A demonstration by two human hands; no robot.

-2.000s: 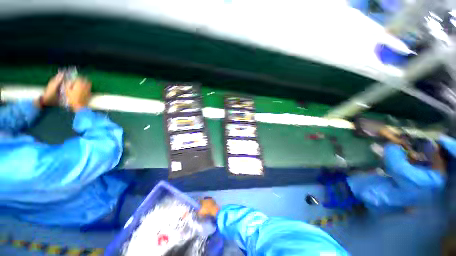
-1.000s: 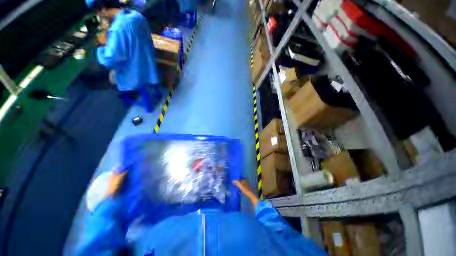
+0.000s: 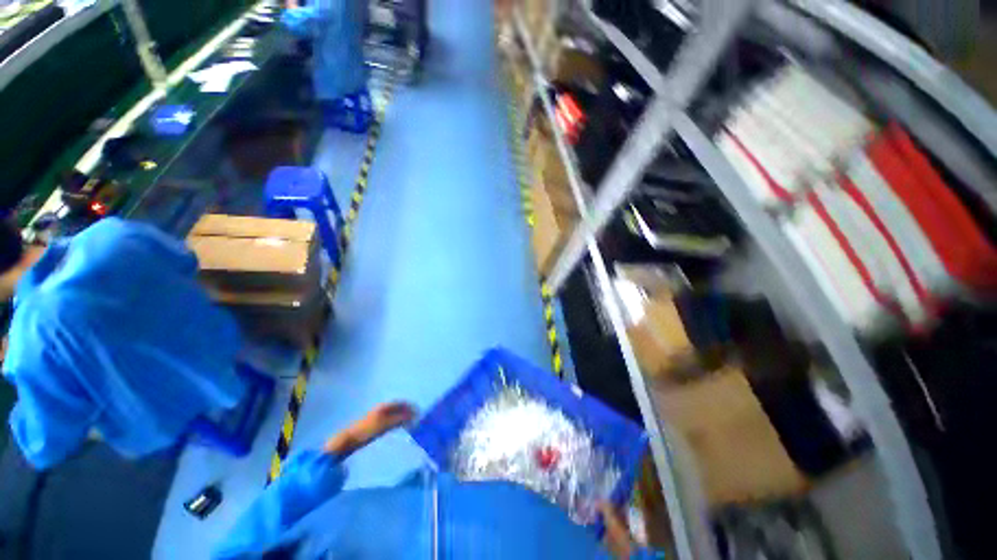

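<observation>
A blue scrap bin [image 3: 437,424] is low in front of me, tilted, full of tangled white strips [image 3: 508,432] with a small red item [image 3: 546,457] among them. My left hand [image 3: 377,424] is at the bin's left corner; its fingers look off the rim, slightly apart. My right hand [image 3: 621,534] is at the bin's near right side, small and partly cut off by my sleeve, holding the edge.
A seated person in blue [image 3: 115,339] is at the green bench on the left. Cardboard cartons [image 3: 254,245] and a blue stool [image 3: 304,197] stand beside the aisle [image 3: 432,219]. Metal shelving [image 3: 700,120] with cartons runs close along my right. A small black object [image 3: 203,501] lies on the floor.
The bin has moved right, towards the shelving, and turned at an angle. My left hand has come off its left side. The view has moved along the aisle to the seated person, cartons and stool.
</observation>
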